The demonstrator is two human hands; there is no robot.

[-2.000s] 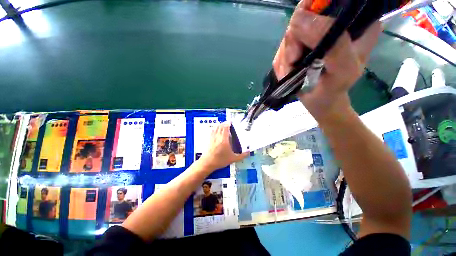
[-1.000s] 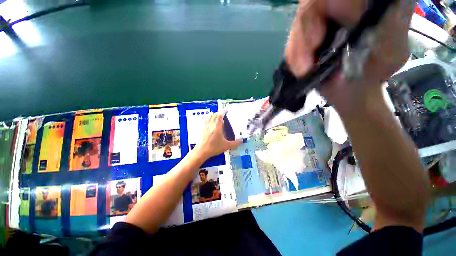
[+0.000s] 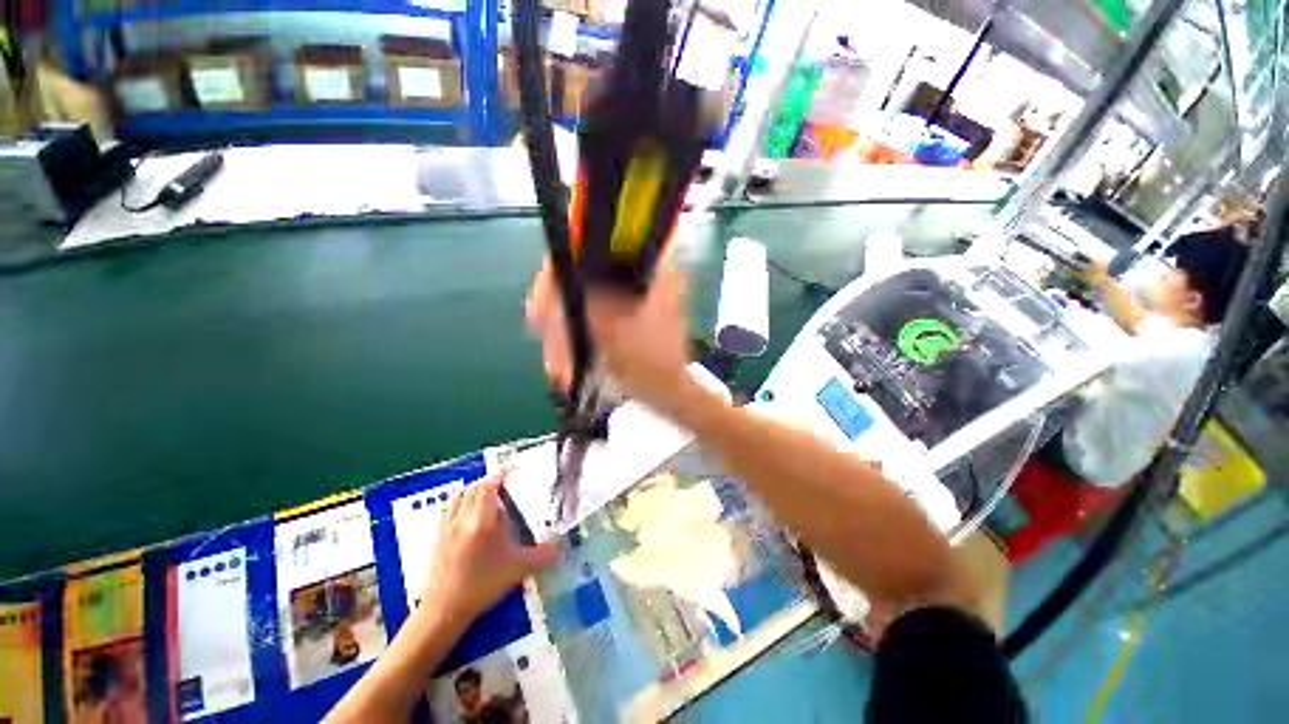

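My right hand (image 3: pixel 615 333) is closed around the electric screwdriver (image 3: pixel 632 191), a black body with orange parts and a yellow label, held upright. Its driver nose (image 3: pixel 570 474) points down at the near end of the white appliance housing (image 3: pixel 643 441); blur hides whether it touches. My left hand (image 3: pixel 478 552) rests at the housing's left end, thumb and fingers around the dark end face (image 3: pixel 516 512), holding it on the bench.
Picture-covered work mat (image 3: pixel 265 622) at left; worn pad (image 3: pixel 679 566) in front. Green conveyor belt (image 3: pixel 255 368) beyond, with another white housing (image 3: pixel 744 294) on it. Screw feeder (image 3: pixel 848 410) at right. A person (image 3: pixel 1152 368) sits at far right. Black cable (image 3: pixel 1089 580) hangs at right.
The view has tilted up and swung right, showing shelves and a person. The screwdriver has gone from slanted to upright in my right hand. My left hand still holds the housing end.
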